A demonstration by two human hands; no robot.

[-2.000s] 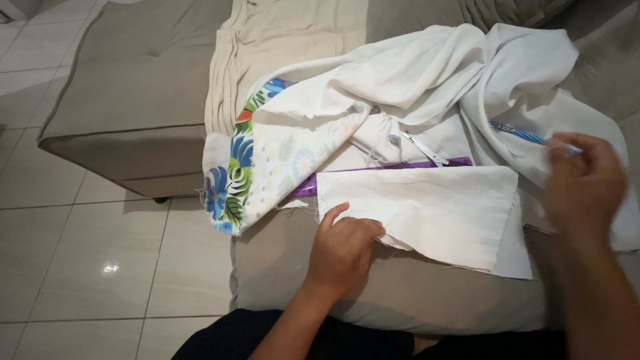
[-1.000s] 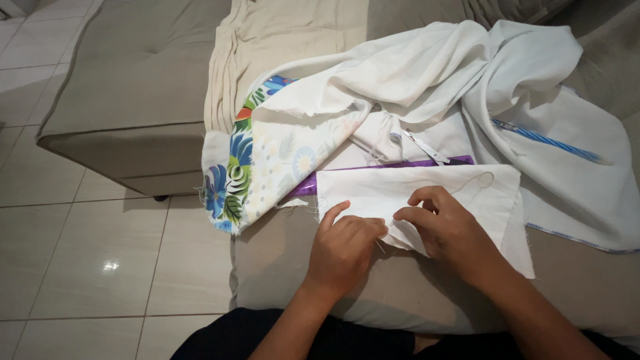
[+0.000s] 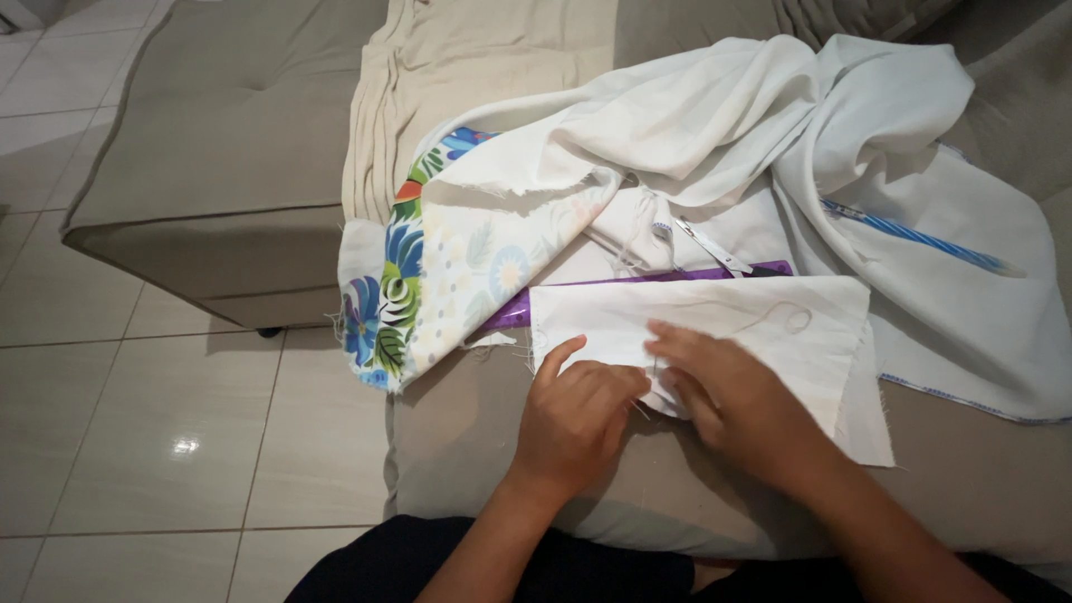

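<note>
A folded piece of white cloth [image 3: 586,314] with frayed edges lies over a purple ruler [image 3: 509,313] on the sofa seat. My left hand [image 3: 578,419] pinches the cloth's lower edge between thumb and fingers. Close on its right, my right hand [image 3: 737,402] hovers over the cloth, thumb and fingers apart, slightly blurred. A thin needle-like thing [image 3: 655,365] stands between the two hands; whether fingers touch it I cannot tell. A loose thread [image 3: 791,316] curls on the cloth. Small scissors [image 3: 712,249] lie behind the cloth, and a blue striped pen [image 3: 921,239] rests farther right.
White fabric [image 3: 687,109] is heaped behind, its floral-printed part [image 3: 402,276] folded over at the left. A beige cover [image 3: 502,50] lies beneath. The grey sofa seat [image 3: 469,452] borders a padded grey section [image 3: 226,126] and the tiled floor [image 3: 184,419].
My right hand has come from the pen at the right to the white cloth beside my left hand, leaving the pen on the fabric. My left hand has stayed at the cloth's lower edge.
</note>
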